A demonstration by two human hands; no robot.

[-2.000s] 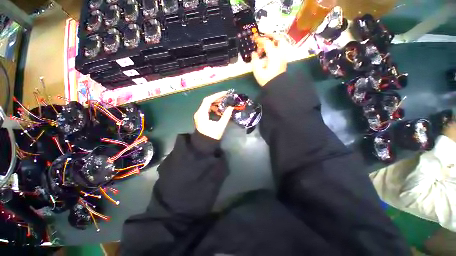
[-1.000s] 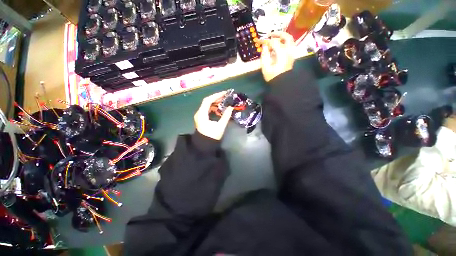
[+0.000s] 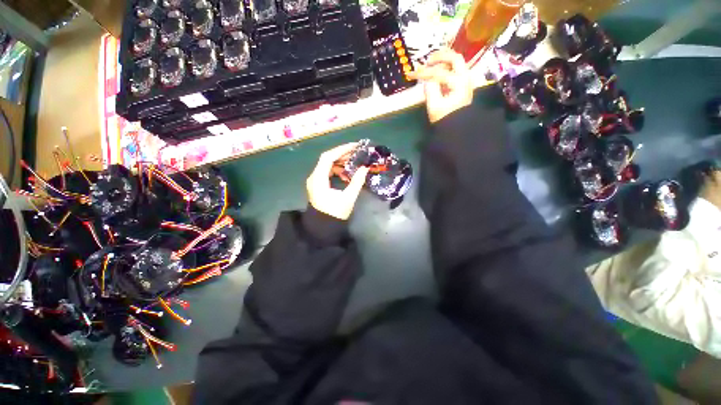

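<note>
My left hand (image 3: 335,183) holds a small black and glassy unit (image 3: 390,180) with a bit of orange-red wire, above the green bench in front of me. Its fingers and thumb close on the unit's left part. My right hand (image 3: 447,83) is at the ledge, beside the right edge of a flat dark slab with orange round keys (image 3: 390,63). Its thumb and index finger come together near the slab. I cannot tell whether anything small is between them.
Stacked black parts trays (image 3: 296,59) stand on the ledge at upper left. Wired housings (image 3: 158,265) with coloured leads pile at left. Part-built units (image 3: 589,170) cluster at right. A bottle of orange-brown liquid (image 3: 484,30) stands behind my right hand. Another person's white sleeve (image 3: 668,277) shows at lower right.
My right hand has moved slightly right, away from the middle of the keyed slab, so more of the slab shows. My left hand and its unit have stayed nearly still.
</note>
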